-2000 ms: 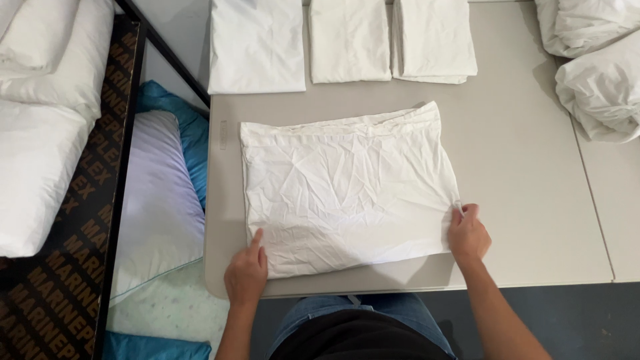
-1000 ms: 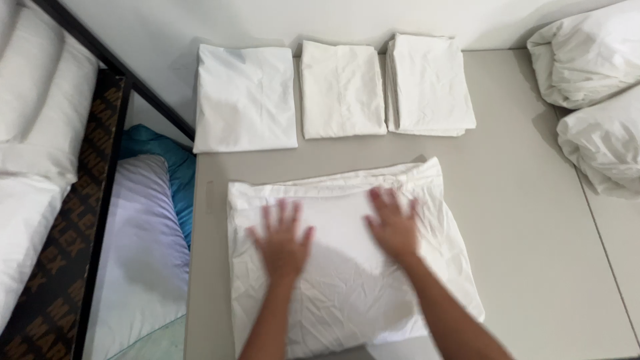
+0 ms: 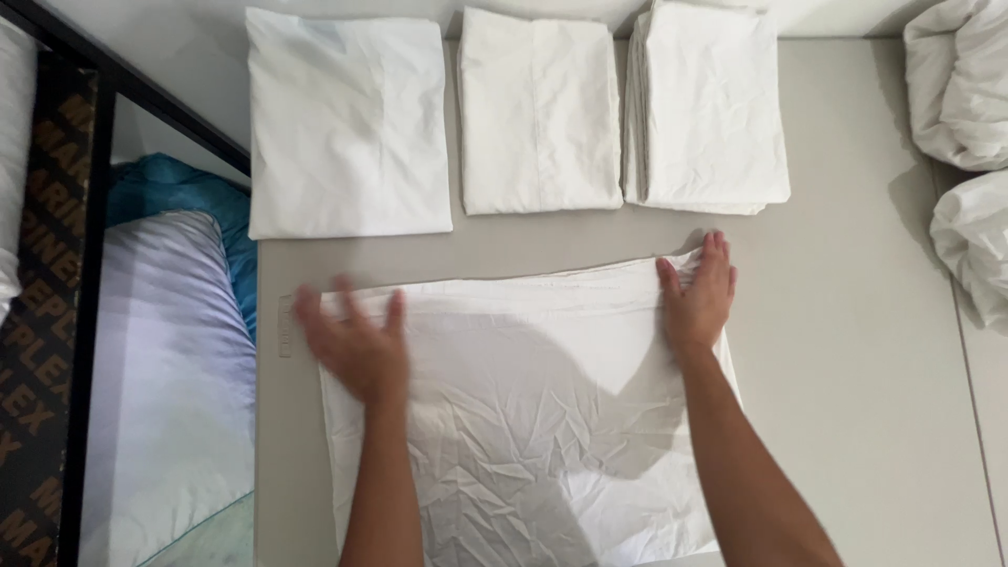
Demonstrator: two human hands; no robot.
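Note:
A wrinkled white cloth (image 3: 512,394), layered along its far edge, lies on the table in front of me. My left hand (image 3: 354,339), blurred and with fingers spread, is over its far left corner; whether it touches the cloth is unclear. At the far right corner, my right hand (image 3: 701,295) rests on the fabric with the thumb apart from the fingers. Beyond the cloth are three folded white pieces or stacks: a wide one (image 3: 346,134) at the left, a narrower one (image 3: 539,118) in the middle, and a thicker stack (image 3: 713,110) at the right.
Bunched white fabric bundles (image 3: 965,87) sit at the right on the grey table (image 3: 850,354). Left of the table are a black metal frame (image 3: 87,315), a printed dark board (image 3: 47,276), a pale pillow (image 3: 173,370) and a teal cloth (image 3: 169,185). A wall rises behind.
Both hands have moved from the near side corners of the cloth to its far corners, passing over its middle. The far edge now lies straighter. The view has shifted toward the folded pieces.

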